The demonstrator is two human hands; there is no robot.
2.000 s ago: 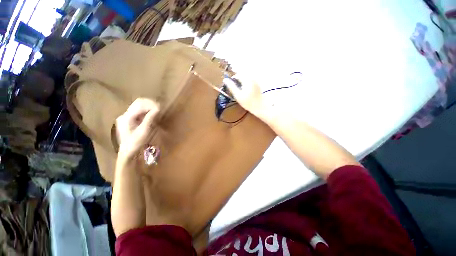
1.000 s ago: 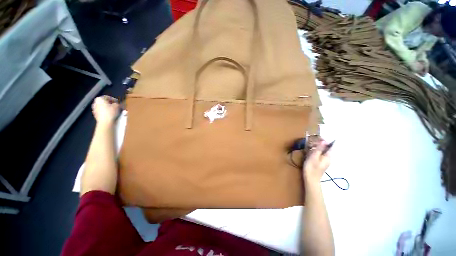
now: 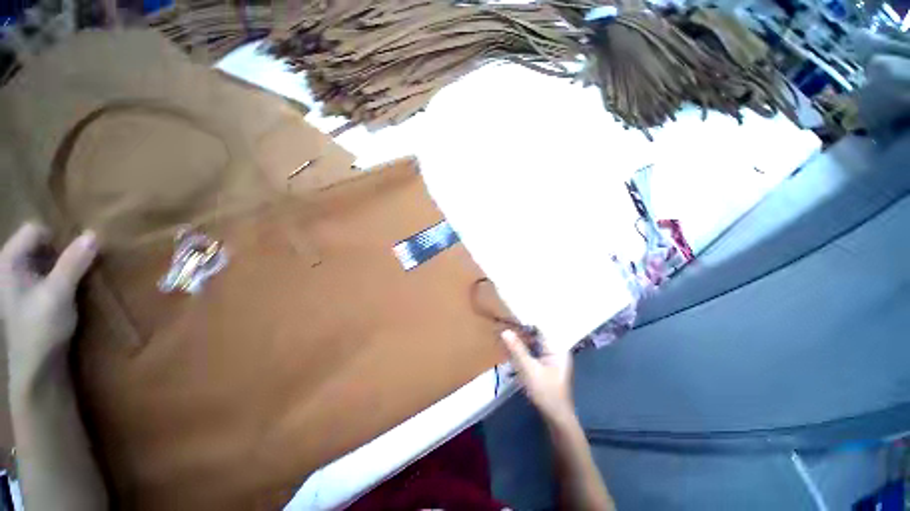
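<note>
A tan bag panel [image 3: 299,349] lies across the white table, with more tan panel layers beyond its top hem. Its curved handle [image 3: 150,105] is at the left. A crumpled whitish piece [image 3: 193,262] lies between the handle ends. A black label with pale marks [image 3: 426,246] is near the right side. My left hand [image 3: 45,289] is over the left part by the handle, fingers bent; its grip is unclear. My right hand [image 3: 539,364] is at the panel's near right corner, closed around small dark thread snips [image 3: 529,341], mostly hidden. A thin dark cord [image 3: 481,291] loops beside it.
Bundles of narrow brown strips [image 3: 399,60] lie along the far side of the white table [image 3: 539,180]. Red-white crinkled plastic scraps [image 3: 654,255] are at its right edge. Grey panels [image 3: 738,329] stand to the right of the table.
The view has turned towards the right of the table. The black label now shows on the panel. My left hand has moved from the panel's side edge to near the handle.
</note>
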